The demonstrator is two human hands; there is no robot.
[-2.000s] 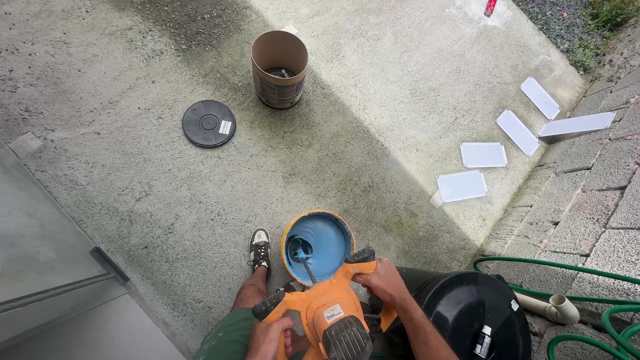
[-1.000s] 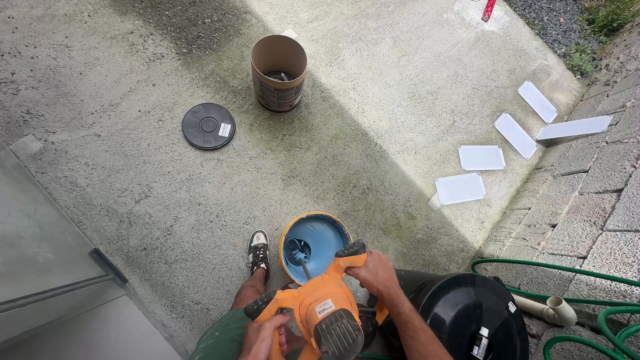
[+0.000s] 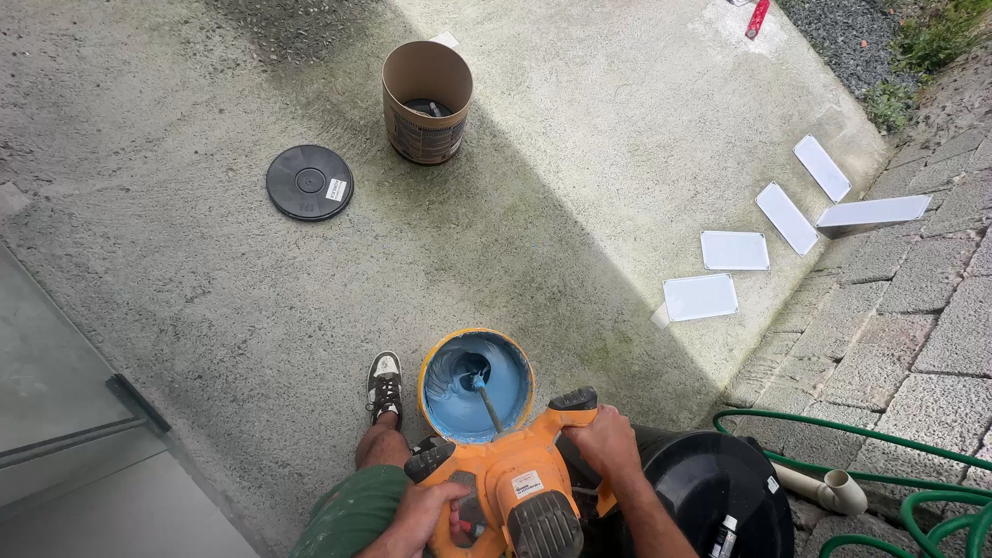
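Observation:
An orange electric paddle mixer (image 3: 518, 480) is held at the bottom centre. My left hand (image 3: 428, 508) grips its left handle, and my right hand (image 3: 608, 440) is closed around the right one. The mixer's metal shaft (image 3: 488, 404) runs down into a bucket with a yellow rim (image 3: 422, 387). Thick blue paint or coating (image 3: 496, 372) fills part of that bucket, with a hollow swirl around the shaft. The paddle head is mostly hidden in the blue material.
Ahead stand an open brown drum (image 3: 428, 136) and a flat black lid (image 3: 310, 183). Several white panels (image 3: 735, 250) lie by the block wall (image 3: 907, 341). A black barrel (image 3: 721, 484), a beige pipe (image 3: 841, 492) and a green hose (image 3: 837, 430) are at the right. My shoe (image 3: 384, 384) is beside the bucket.
Both hands keep hold of the mixer. The mixer's body has tilted and shifted slightly to the right, and the swirl in the blue material has changed shape.

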